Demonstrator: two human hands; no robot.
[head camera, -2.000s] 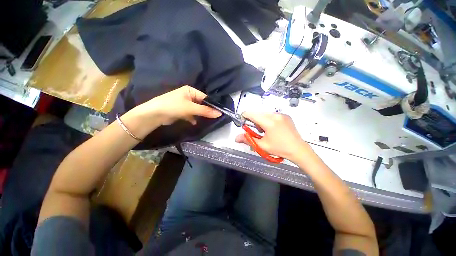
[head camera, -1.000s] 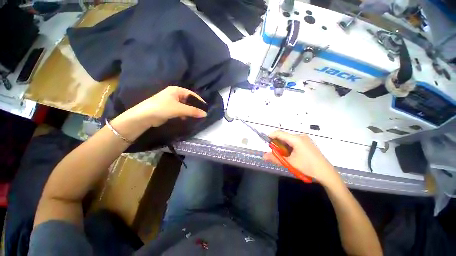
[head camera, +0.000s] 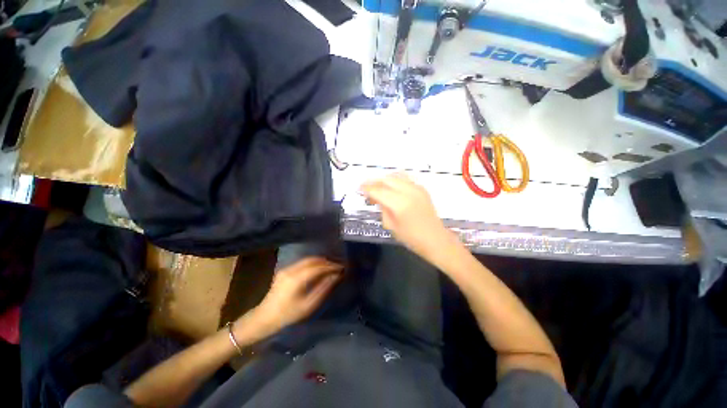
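Observation:
A large dark garment piece (head camera: 231, 135) lies bunched at the left of the sewing table, its lower edge hanging over the front. My left hand (head camera: 304, 288) is over my lap, its fingertips at the blurred lower right corner of the cloth; they appear closed on it. My right hand (head camera: 406, 211) is over the table's front edge, right of the cloth, fingers bent, with nothing visible in it. The scissors (head camera: 489, 147), with one red and one orange-yellow handle, lie on the table under the machine arm. The presser foot area (head camera: 388, 100) is lit, behind my right hand.
The white JACK sewing machine (head camera: 518, 48) spans the back right, with its control panel (head camera: 676, 103). A narrow black strip (head camera: 590, 203) and a black pad (head camera: 656, 201) lie at the right. Brown taped cardboard (head camera: 80, 135) and a phone-like dark object (head camera: 20, 119) are at the left.
My right hand has let go of the scissors, now lying on the table, and moved left. My left hand has moved down to the lap. The cloth's lower edge has shifted towards me.

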